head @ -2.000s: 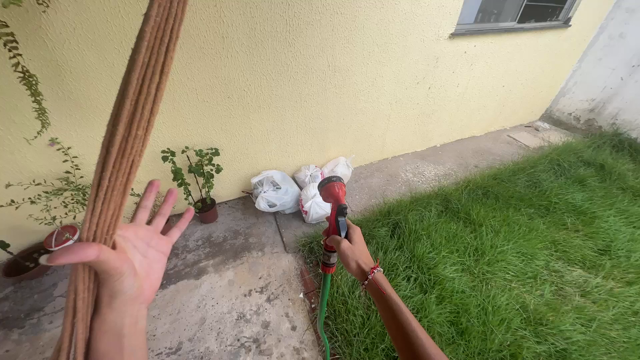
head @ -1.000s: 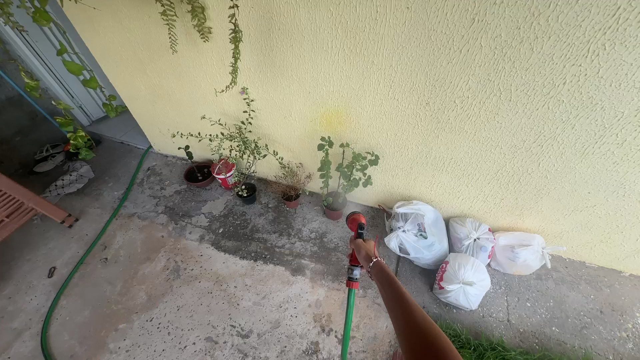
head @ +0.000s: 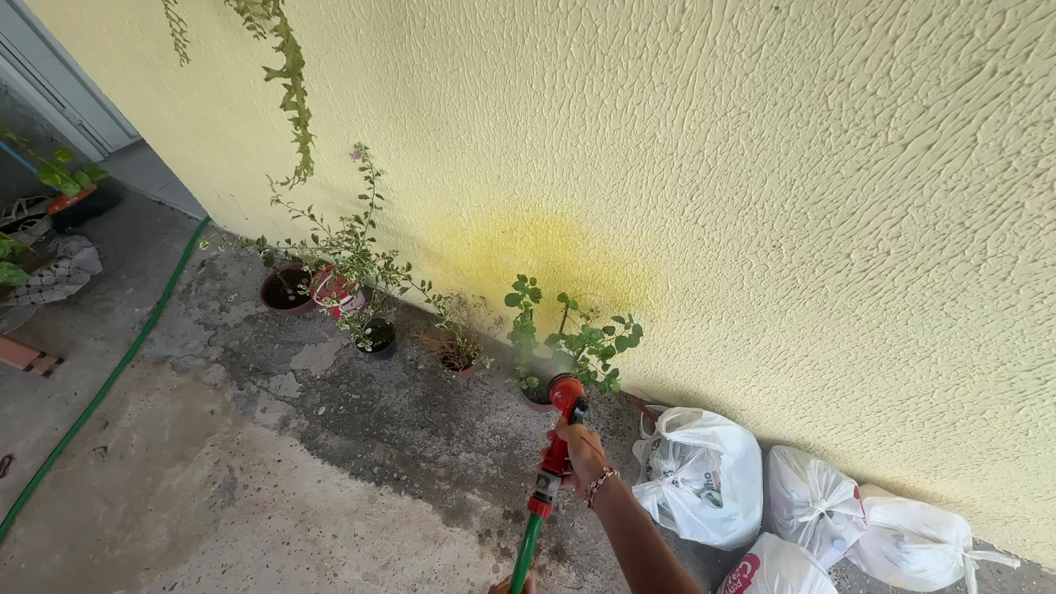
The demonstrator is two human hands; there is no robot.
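My right hand point(head: 582, 450) is closed round the red hose spray nozzle point(head: 566, 396), with a beaded bracelet at the wrist. Fine mist leaves the nozzle head toward a leafy potted plant point(head: 594, 342) at the wall's foot. Behind that plant the wall has a wet, deeper yellow patch point(head: 536, 247). From the nozzle's base a green hose point(head: 526, 549) runs down. At the bottom edge, fingers of my left hand point(head: 513, 586) close round this hose; the rest of that hand is out of view.
Several potted plants point(head: 289, 289) line the textured yellow wall point(head: 784, 206). Tied white plastic bags point(head: 714, 478) lie at the lower right. More green hose point(head: 124, 363) crosses the concrete floor at the left, near a reddish furniture end point(head: 25, 355). Trailing plants point(head: 293, 91) hang above.
The view has swung left from the grass. My left hand, spread beside hanging brown cords two seconds ago, is now on the hose. Mist shows at the nozzle, and the wall's wet patch has grown.
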